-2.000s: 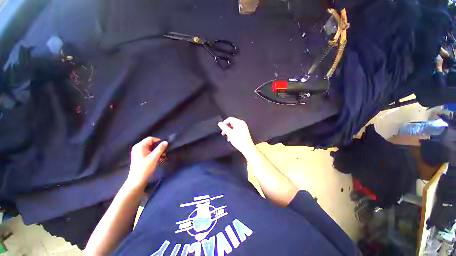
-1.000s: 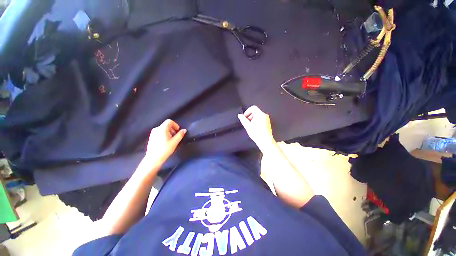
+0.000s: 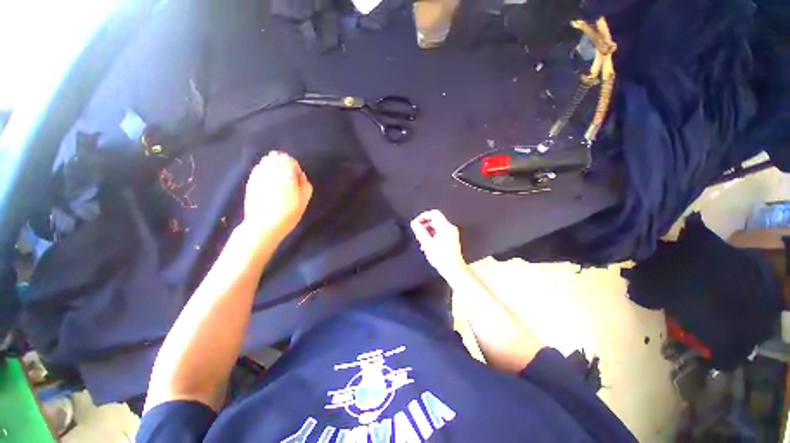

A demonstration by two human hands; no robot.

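Dark navy cloth [image 3: 346, 251] lies in long folds in front of me, with a straight folded band along its near side. My left hand [image 3: 279, 192] is over the cloth left of centre, its fingers curled; what is inside it cannot be seen. My right hand [image 3: 435, 235] is at the right end of the band, fingers curled, with a tiny red spot at the fingertips. I cannot tell whether it grips the cloth edge. A thin thread [image 3: 309, 296] lies near the cloth's front edge.
Black shears [image 3: 350, 102] lie beyond my hands. A steam iron [image 3: 520, 170] with a red patch is on the right, its tan-wrapped cord [image 3: 604, 78] rising behind. A navy garment pile [image 3: 693, 112] is at the right. Reddish threads [image 3: 178, 180] and dark scraps are on the left.
My left hand has left the near folded band and moved forward over the cloth. My right hand has stayed near the band's right end. The view has shifted, showing more of the far edge.
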